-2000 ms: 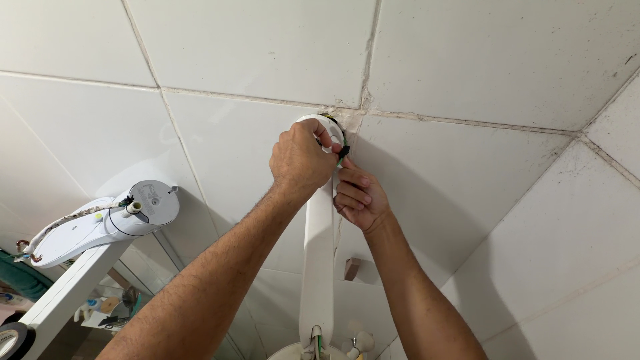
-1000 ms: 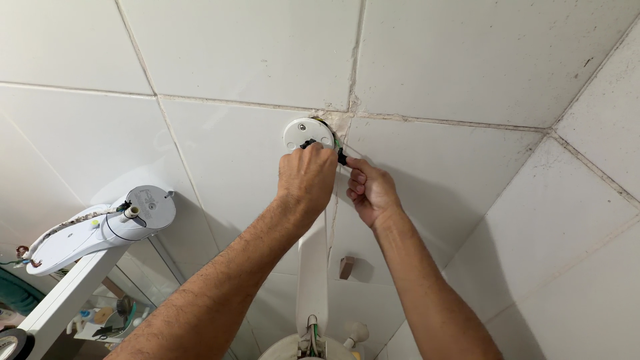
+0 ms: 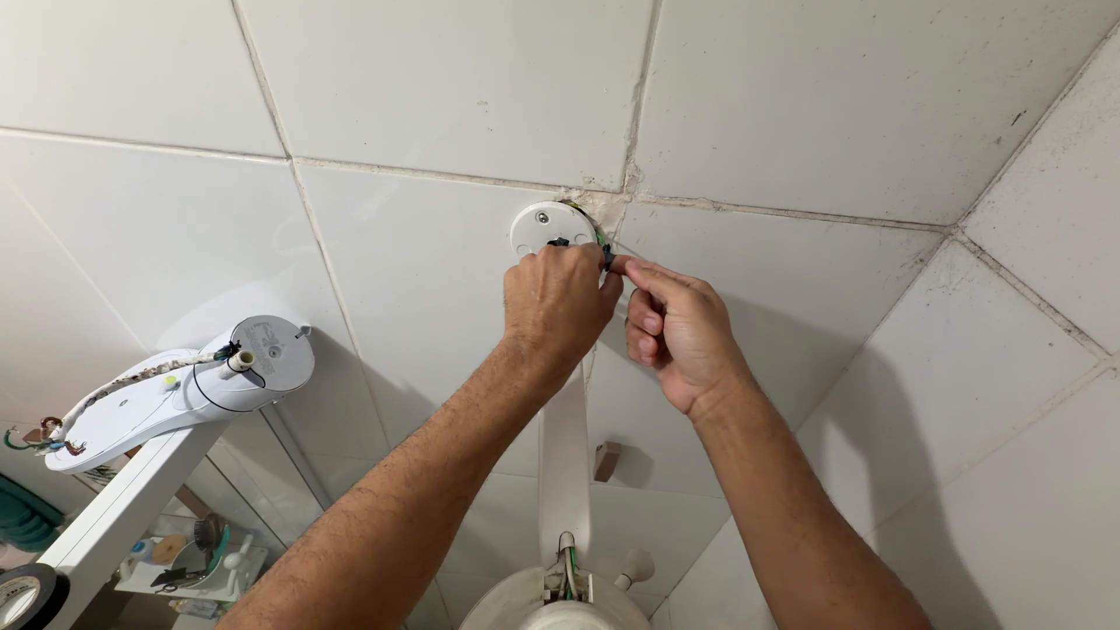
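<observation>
A round white plastic cover plate (image 3: 544,229) with a screw sits on the tiled wall, with wires showing at its right edge. My left hand (image 3: 560,293) is right below it, back of the hand toward me, and its fingertips are hidden. Black-taped wire ends (image 3: 607,255) stick out beside its fingers. Touching that black piece is the extended index finger of my right hand (image 3: 678,328), with the other fingers curled. A white raceway (image 3: 564,472) runs down from the plate to a round white fixture (image 3: 560,604) with wires at its top.
At left, a white electric shower unit (image 3: 166,398) with bare copper wire ends lies on a white frame rail (image 3: 131,490). A roll of black tape (image 3: 33,595) is at lower left. Behind is a shelf (image 3: 232,577) with containers. A small brown block (image 3: 606,461) is on the wall.
My left hand has moved down from the cover plate, whose face now shows more. My right index finger has straightened toward the black-taped piece.
</observation>
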